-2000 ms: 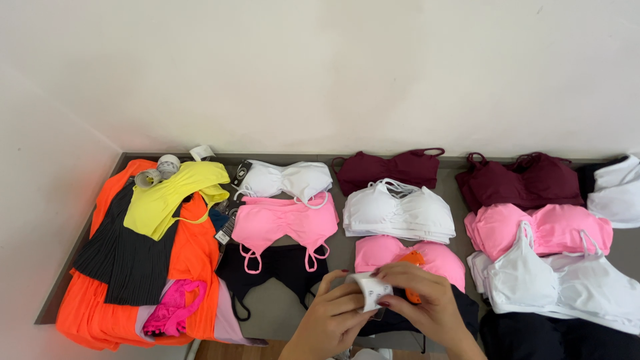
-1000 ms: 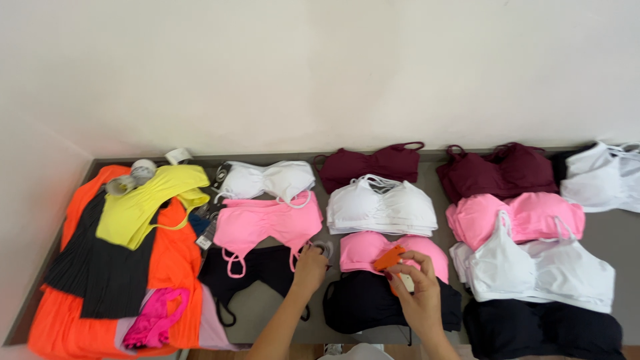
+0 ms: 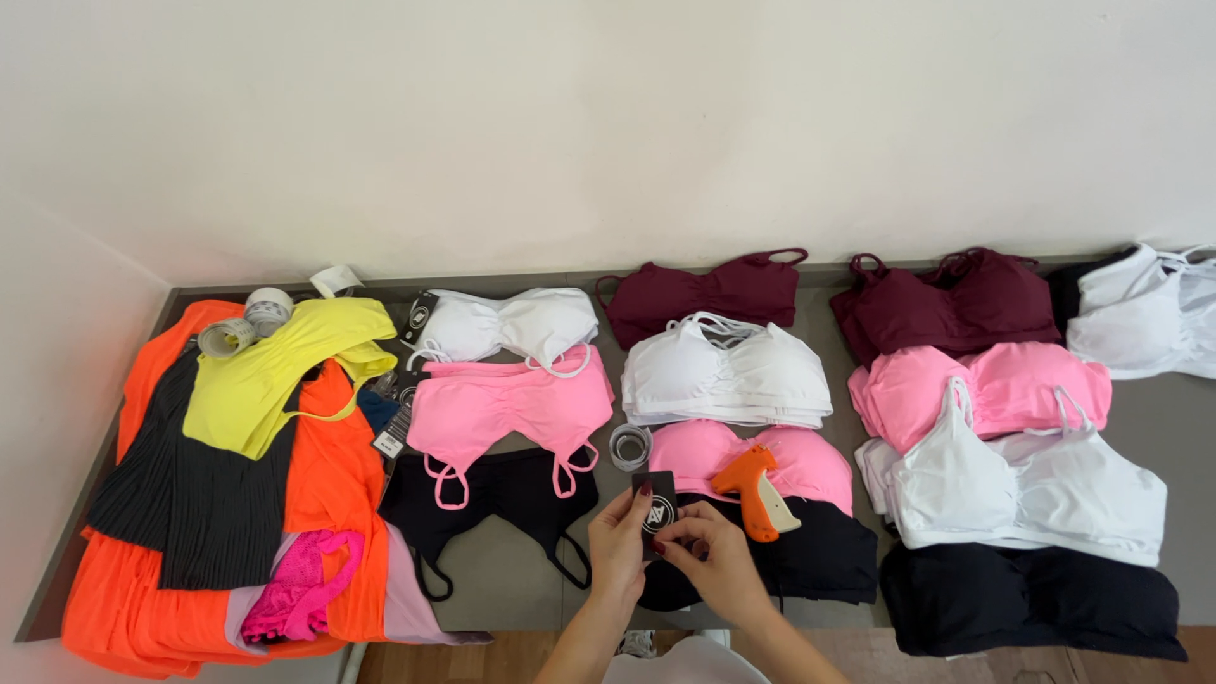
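Observation:
Between both hands is a black hang tag point(image 3: 657, 503) with a white printed emblem, above the table's front part. My left hand point(image 3: 619, 546) grips its left side, the thumb on its face. The fingertips of my right hand point(image 3: 708, 560) touch its lower right part; whether they pinch it is hard to tell. Just right of the tag, an orange tagging gun point(image 3: 755, 492) rests on a pink bra top point(image 3: 807, 456) and a black bra top point(image 3: 826, 556). A roll of labels point(image 3: 629, 446) lies on the table behind my left hand.
White tops point(image 3: 727, 375) and a maroon top point(image 3: 703, 299) lie toward the wall. At left are tagged pink tops point(image 3: 508, 404), a yellow garment point(image 3: 271, 370), orange clothing point(image 3: 152, 598) and label rolls point(image 3: 268, 309). More tops, including a white one point(image 3: 1035, 484), lie in stacks at right.
The orange tagging gun, in my right hand one second ago, now lies on the tops. My hands have come together around the black tag. The label roll lies beside the pink top.

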